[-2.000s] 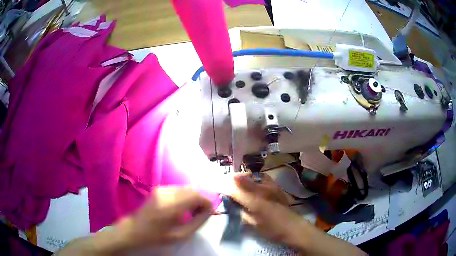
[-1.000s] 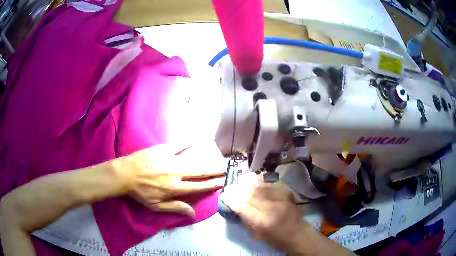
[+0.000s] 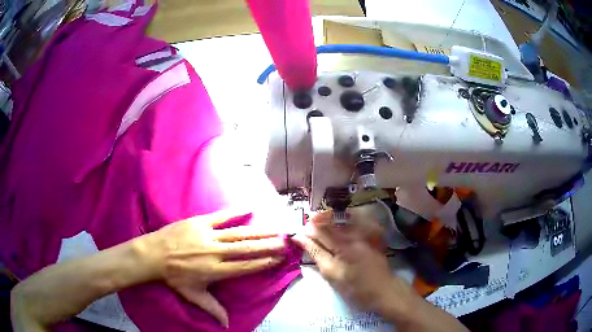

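A magenta garment panel (image 3: pixel 175 155) lies left of the needle of the white sewing machine (image 3: pixel 415 142), its curved edge near the presser foot (image 3: pixel 297 196). My left hand (image 3: pixel 201 253) lies flat on the panel, fingers spread, fingertips just in front of the presser foot. My right hand (image 3: pixel 354 249) is at the right side of the foot, blurred, its fingertips close to the left fingertips at the cloth edge. Whether it pinches something small cannot be told. Lamp glare hides the cloth beside the needle.
A hanging magenta strip (image 3: pixel 285 42) is in front of the machine head. Grey and orange scraps (image 3: pixel 428 266) and black scissor handles (image 3: pixel 472 228) lie under the machine arm. A blue tube (image 3: pixel 383 52) runs behind the head. More magenta cloth (image 3: pixel 545 311) is at lower right.
My left hand has come down flat on the panel, and the panel now spreads further toward the front edge. The dark grey strip earlier by my right fingers no longer shows there.
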